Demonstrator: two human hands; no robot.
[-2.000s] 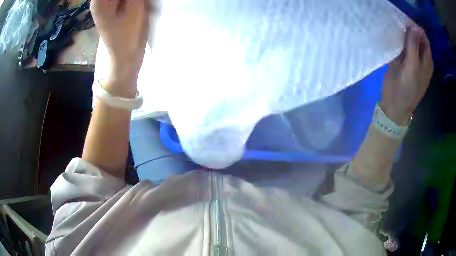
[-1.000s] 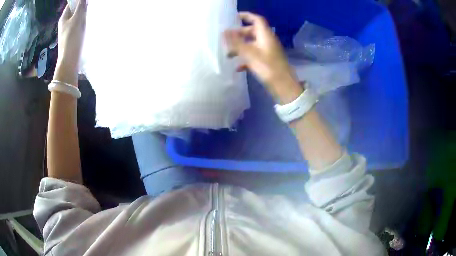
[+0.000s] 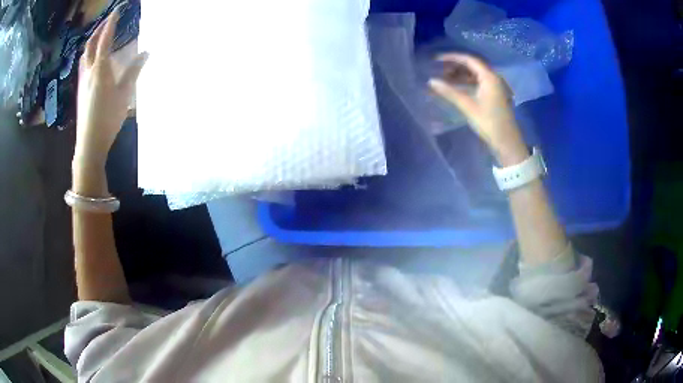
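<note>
A thick, overexposed white stack of bubble bags lies over the left part of the blue tote, its layered front edge showing. My left hand is beside the stack's left edge with its fingers apart and holds nothing. My right hand is over the inside of the tote, slightly blurred, thumb and fingers apart, above see-through bubble bags. A crumpled clear bubble bag lies at the back right in the tote. The part of the tote under the stack is hidden.
Black cables and connectors and shiny clear plastic lie on the bench at the far left. The tote's near rim is close to my lap. A pale frame shows at the lower left. Something green is at the right edge.
The sheet that both hands held spread out now lies on the stack. My left hand has let go. My right hand has moved right, off the stack and over the tote.
</note>
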